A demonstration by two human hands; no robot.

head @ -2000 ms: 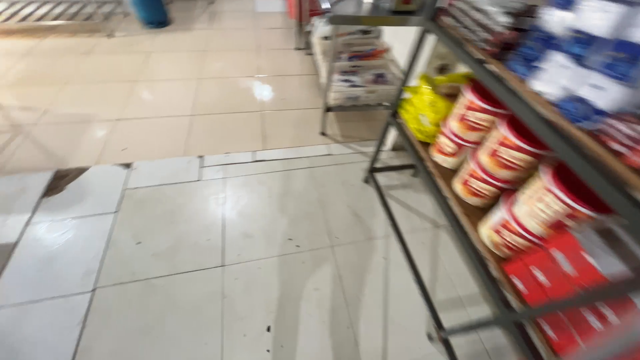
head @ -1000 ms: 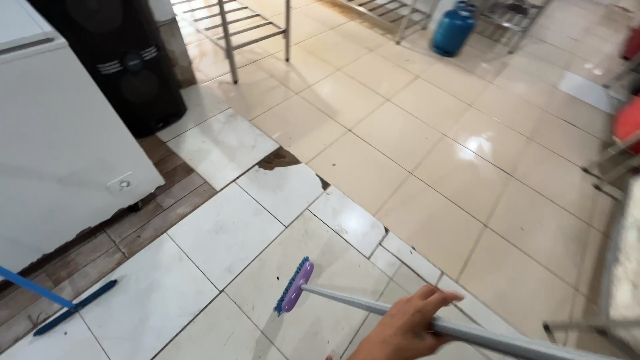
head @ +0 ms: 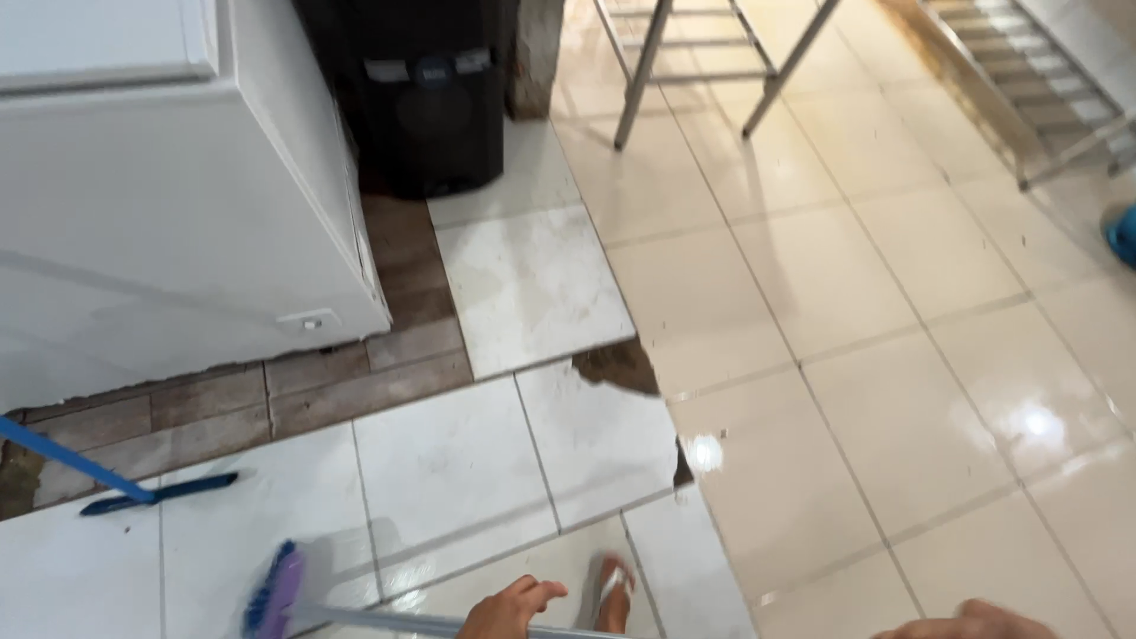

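Note:
A broom with a purple head and blue bristles is at the lower left, its bristles turned to the left. Its grey handle runs right along the bottom edge. My left hand is on that handle, with thumb or finger partly extended. My right hand shows only in part at the bottom right edge; what it touches is out of frame. Left of the broom, a floor squeegee with a blue pole and dark blade rests on the white tiles.
A white chest freezer stands at the left, beside a black speaker-like cabinet. Metal stand legs are at the top. The tile floor has a broken patch. A sandalled foot is near my left hand. A blue object is at the right edge.
The view has swung left, away from the shelves seen earliest. My right hand has come into view at the bottom right. The broom was in hand one second ago too.

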